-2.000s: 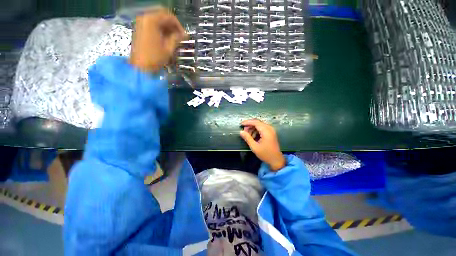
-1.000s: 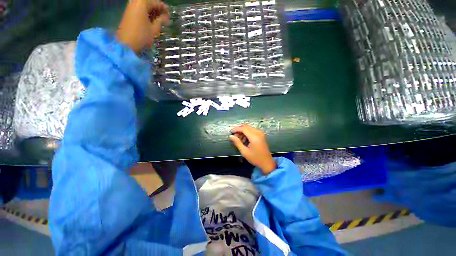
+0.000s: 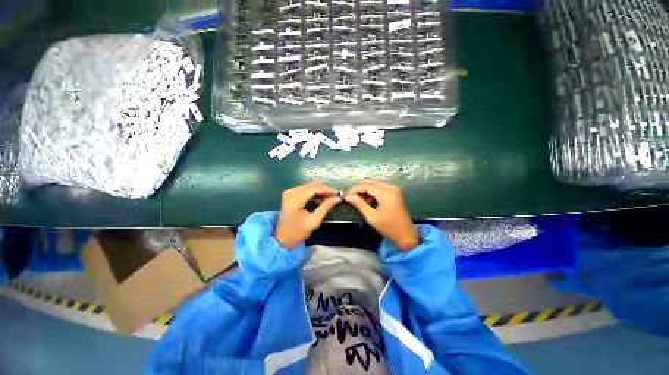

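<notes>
My left hand point(image 3: 302, 212) and my right hand point(image 3: 385, 211) meet at the fingertips near the bench's front edge. Between the fingertips is a tiny dark component point(image 3: 341, 195), mostly hidden by the fingers. Both hands pinch at it, thumb against forefinger. Small white pieces point(image 3: 312, 140) lie in a loose pile in front of the clear blister tray point(image 3: 334, 119). The tray's pockets hold rows of slim parts with white on them.
A clear bag of white pieces point(image 3: 88, 117) lies at left. A tall stack of filled trays point(image 3: 609, 95) stands at right. Below the bench are an open cardboard box point(image 3: 158, 286) and a blue bin point(image 3: 506, 264) holding a silvery bag.
My left hand has come down from the tray's left side to meet my right hand at the bench's front. My right hand stays there. The cardboard box is now more visible.
</notes>
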